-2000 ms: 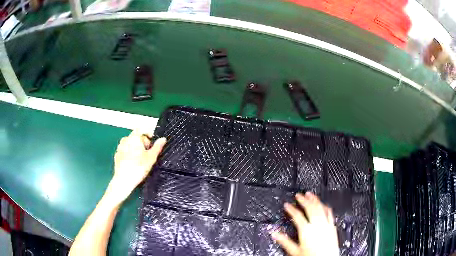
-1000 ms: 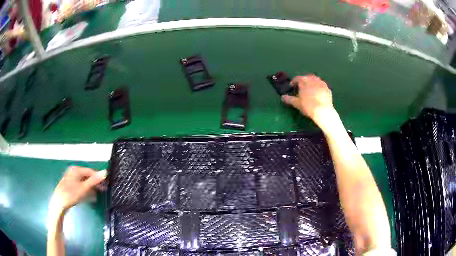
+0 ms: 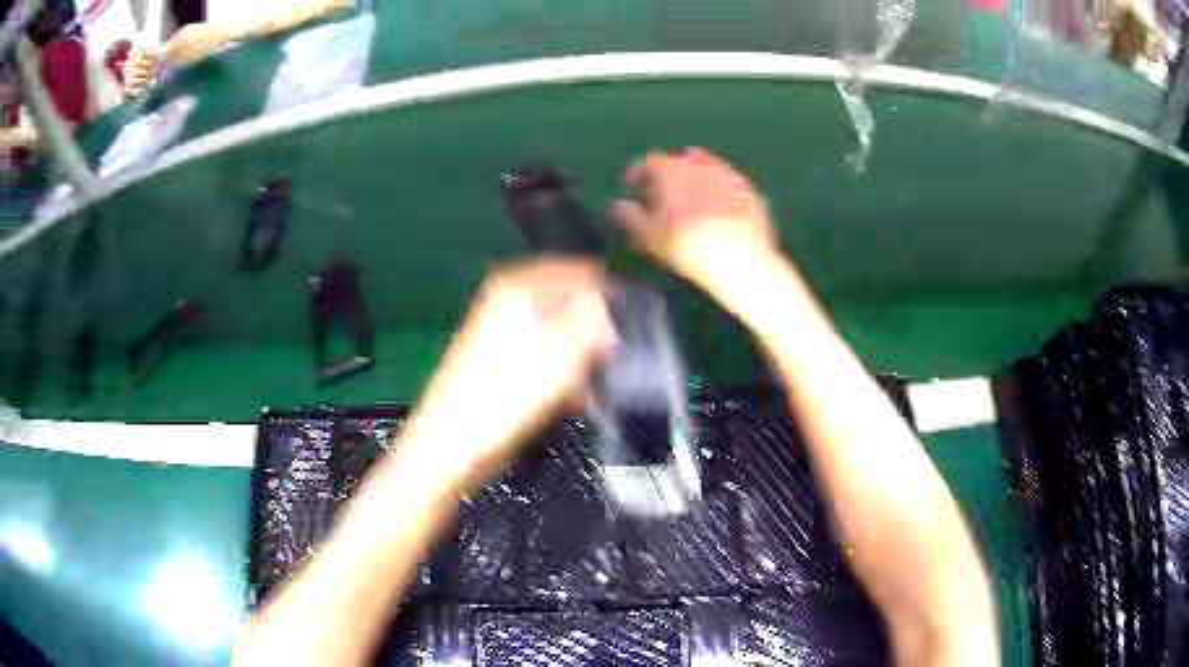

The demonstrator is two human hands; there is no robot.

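Note:
My left hand (image 3: 545, 319) is blurred and holds a phone housing (image 3: 642, 378) at its right side, above the far part of the black blister tray (image 3: 548, 547). The housing's near end looks pale and it is smeared by motion. My right hand (image 3: 698, 215) is over the green conveyor belt, fingers bent towards the left; I see nothing in it, but blur hides its grip. Another dark phone housing (image 3: 550, 209) lies on the belt between and beyond my hands, partly hidden by my left hand.
More housings lie on the belt to the left, one near the tray (image 3: 342, 323) and one farther off (image 3: 265, 224). A stack of black trays (image 3: 1108, 456) stands at the right. The white belt edge rail (image 3: 144, 440) runs behind the tray. Another person's arm (image 3: 248, 24) shows at the top left.
My left hand has moved from the tray's left edge to over its far middle and took hold of a housing. My right hand has moved left; the housing it touched no longer lies there.

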